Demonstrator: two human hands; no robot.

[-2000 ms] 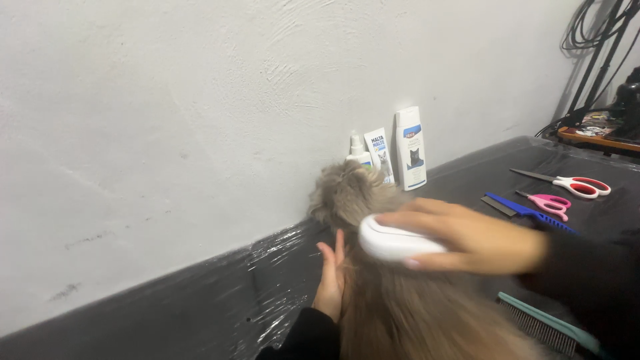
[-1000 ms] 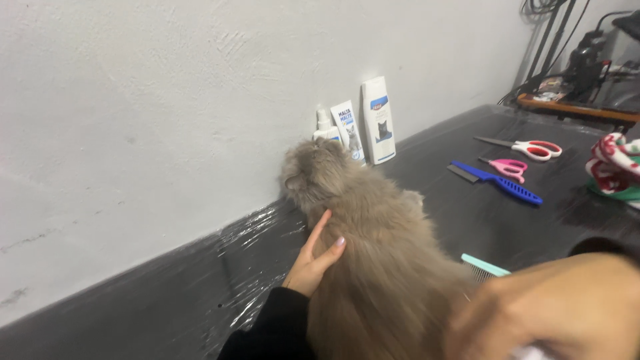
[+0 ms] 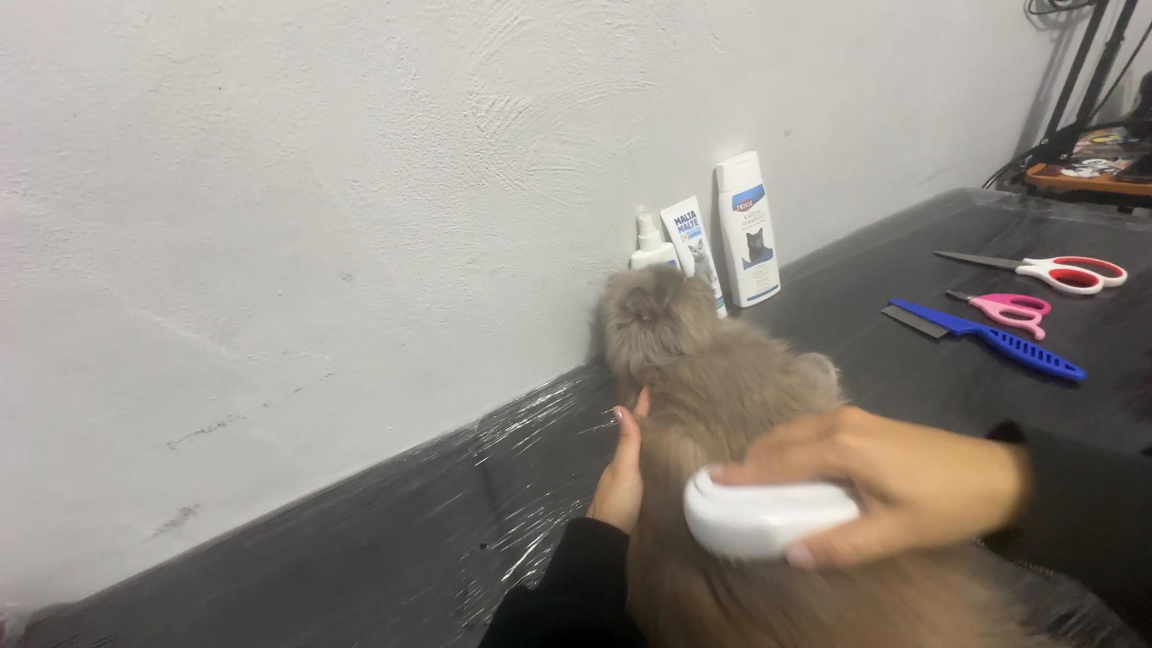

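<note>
A long-haired grey-brown cat (image 3: 720,387) faces the wall with its back to me. My right hand (image 3: 868,486) is closed around a white oval grooming brush (image 3: 765,517) that rests on the cat's back; its underside is hidden. My left hand (image 3: 624,463) lies against the cat's left side near the shoulder, thumb raised, its other fingers mostly hidden by fur. By the cat's head, a white spray bottle (image 3: 652,245), a white tube (image 3: 695,247) and a white shampoo bottle (image 3: 749,234) stand against the wall.
On the dark, plastic-covered table (image 3: 378,549) to the right lie red-and-white scissors (image 3: 1066,273), small pink scissors (image 3: 1012,310) and a blue metal-toothed comb (image 3: 999,345). A rough grey wall (image 3: 360,225) borders the left side. A wooden shelf (image 3: 1089,180) with a black frame stands at the far right.
My right hand, low at the right edge one second ago, has come back up over the cat's back with the brush. My left hand stays by the cat's side.
</note>
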